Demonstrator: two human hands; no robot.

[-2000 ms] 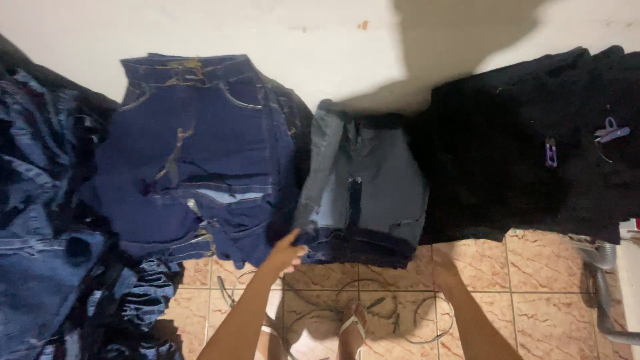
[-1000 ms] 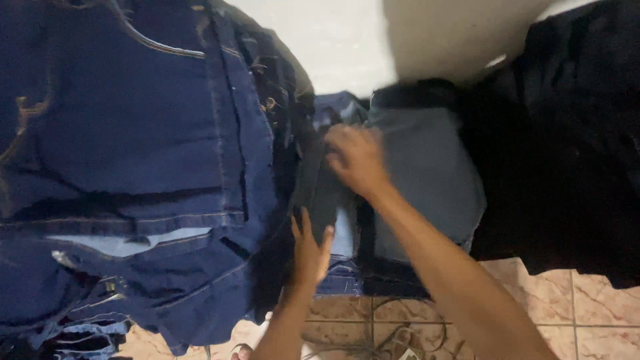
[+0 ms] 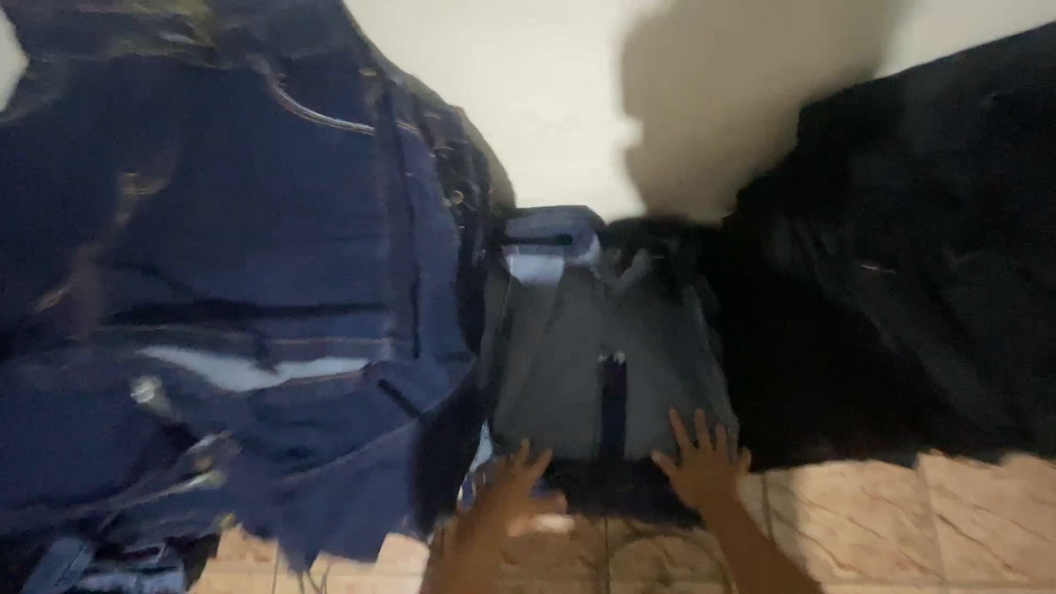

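Note:
A dark grey denim garment (image 3: 553,363) lies in the middle, between a large blue pile and a black pile. My right hand (image 3: 705,462) rests flat with spread fingers on its lower right part. My left hand (image 3: 516,491) is at its lower left edge, fingers apart and blurred. A dark narrow gap shows in the middle of the grey cloth, between the hands. Folded blue denim with a pale patch (image 3: 536,268) lies at its top edge. Neither hand grips the cloth.
Stacked dark blue jeans (image 3: 247,206) fill the left, with a pale strip of cloth among them. Black garments (image 3: 891,289) lie at the right. A pale wall (image 3: 528,99) stands behind. Tiled floor (image 3: 982,520) shows below.
My right hand has moved from the upper part of the grey garment down to its lower right. The grey cloth now lies spread wider, and my left hand is lower on it.

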